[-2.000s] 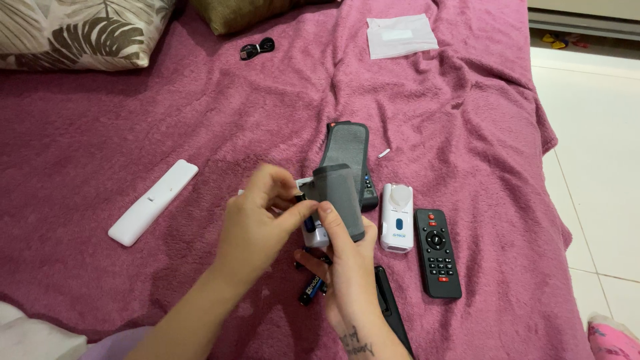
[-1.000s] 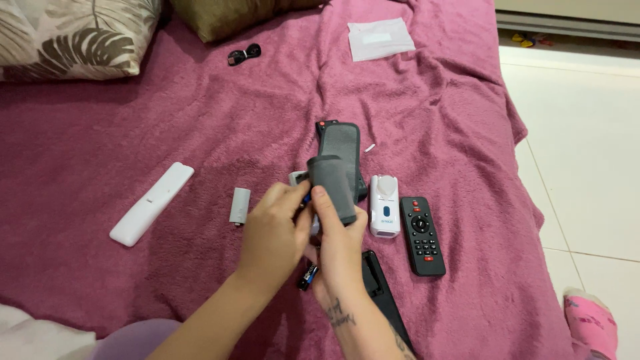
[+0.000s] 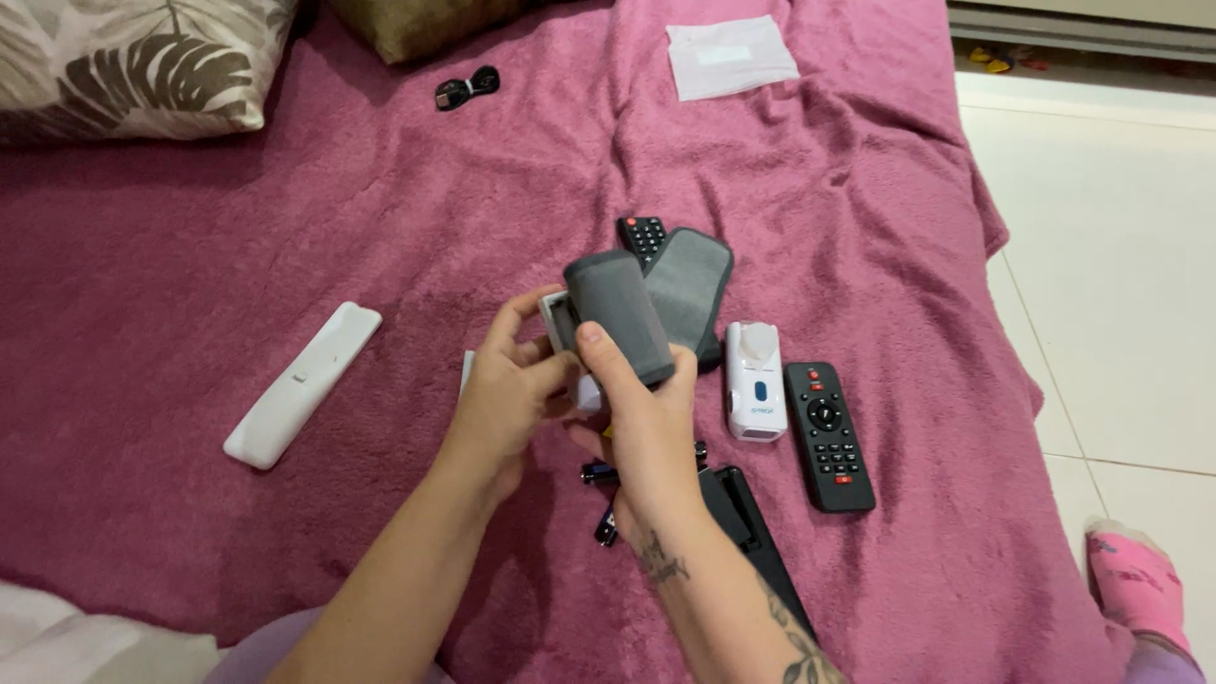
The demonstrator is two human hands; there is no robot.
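Between my hands is a white plastic device [image 3: 559, 321] with an empty-looking compartment, partly covered by a grey fabric pouch or cover [image 3: 622, 313]. My right hand [image 3: 641, 418] grips the cover and the device, its thumb on the fabric. My left hand [image 3: 513, 380] holds the device's left side with bent fingers. Below my right hand lie batteries [image 3: 598, 472], partly hidden, and a black remote control with its battery bay exposed [image 3: 741, 518]. A grey remote cover [image 3: 692, 285] overlaps a black remote [image 3: 642, 236] behind. The edge of a light piece [image 3: 466, 369] shows behind my left hand.
On the pink blanket lie a white handheld device [image 3: 756, 385], a black remote with red buttons [image 3: 830, 437], a long white plastic piece [image 3: 304, 385], a bundled black cable [image 3: 467, 88] and a white pouch [image 3: 731, 57]. Cushions [image 3: 152, 71] stand at upper left; a socked foot [image 3: 1135, 579] is at right.
The grey fabric piece in my hands has turned, and the white device's open compartment now shows beside it. The black remote behind shows more of its keys.
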